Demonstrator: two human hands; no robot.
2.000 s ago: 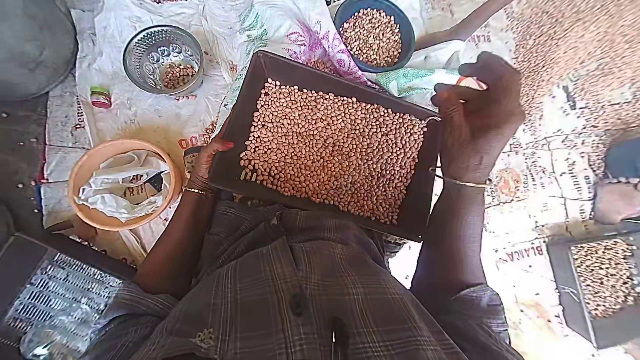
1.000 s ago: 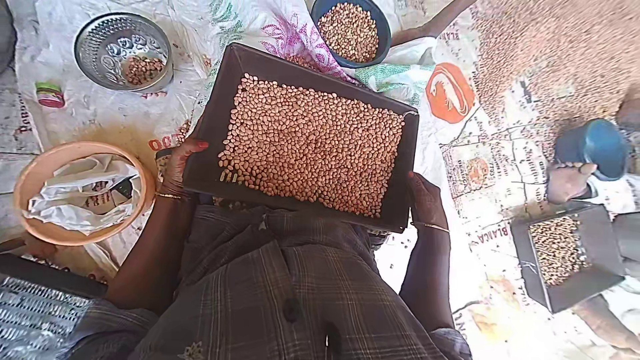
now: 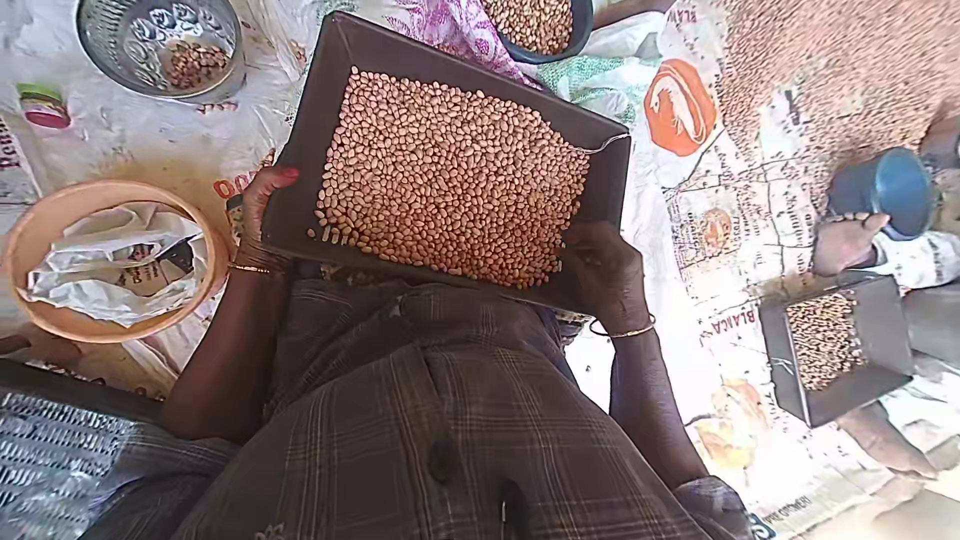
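Observation:
A dark rectangular tray [image 3: 322, 82] lies tilted across my lap, its floor covered by a layer of shelled peanuts [image 3: 450, 172]. My left hand [image 3: 262, 206] grips the tray's left wall, thumb on top and the other fingers hidden behind it. Inside the tray's lower right corner is my right hand [image 3: 604, 266], fingertips at the edge of the peanuts. Whether those fingers pinch a peanut cannot be told. A thin pale wire or string [image 3: 606, 144] shows at the tray's right wall.
Around me are an orange basin [image 3: 112, 334] with white plastic, a perforated metal bowl [image 3: 169, 90], a dark bowl [image 3: 589, 30] of nuts, and a small jar [image 3: 43, 106]. To the right, another person's hand [image 3: 847, 244] is at a blue container [image 3: 885, 191], above another tray [image 3: 889, 322].
My right hand was raised off the tray two seconds ago, then held its right edge, and is now inside its lower right corner. My left hand has stayed on the left wall.

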